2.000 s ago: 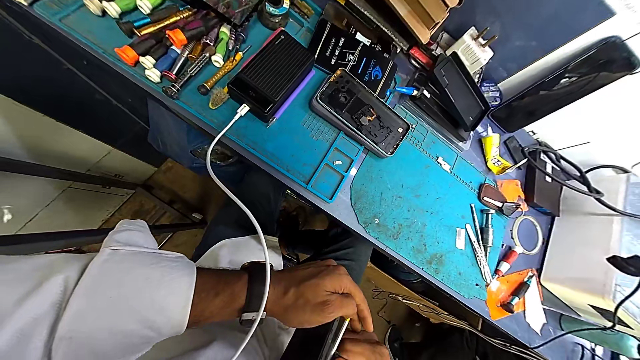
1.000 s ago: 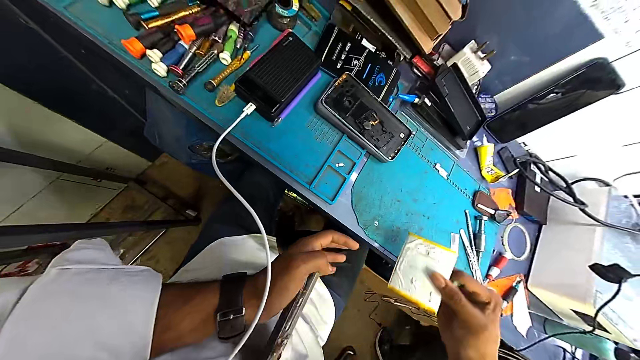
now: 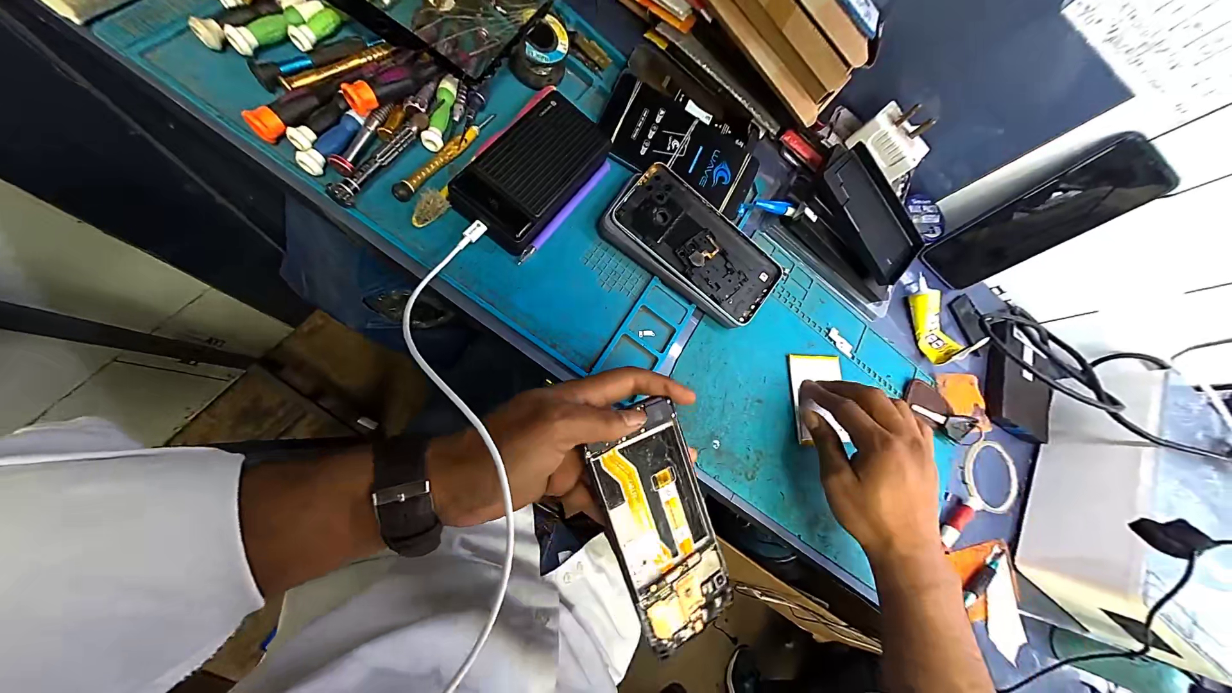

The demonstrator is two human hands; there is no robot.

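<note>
My left hand [image 3: 568, 438], with a dark watch on its wrist, grips the top end of an opened smartphone [image 3: 664, 529]. The phone's inside faces up, showing orange flex cables and a dark battery bay. My right hand [image 3: 871, 452] has its fingers on a flat white and yellow phone battery [image 3: 816, 371] at the mat; whether it still grips it is hard to tell, as the fingers cover part of it. Farther back on the blue repair mat [image 3: 741, 423] lies a grey phone back housing [image 3: 693, 245], its inside facing up.
A black power bank [image 3: 534, 164] with a white cable [image 3: 414, 356] crossing over my left wrist sits on the mat. Screwdrivers [image 3: 366, 115] lie at the back left. Black cables [image 3: 1035, 346], a yellow tube [image 3: 929, 322] and a large black phone screen [image 3: 1054, 207] are at the right.
My right hand has moved the battery from beyond the bench's front edge onto the mat. My left hand now holds the opened phone up in plain view, its inside showing.
</note>
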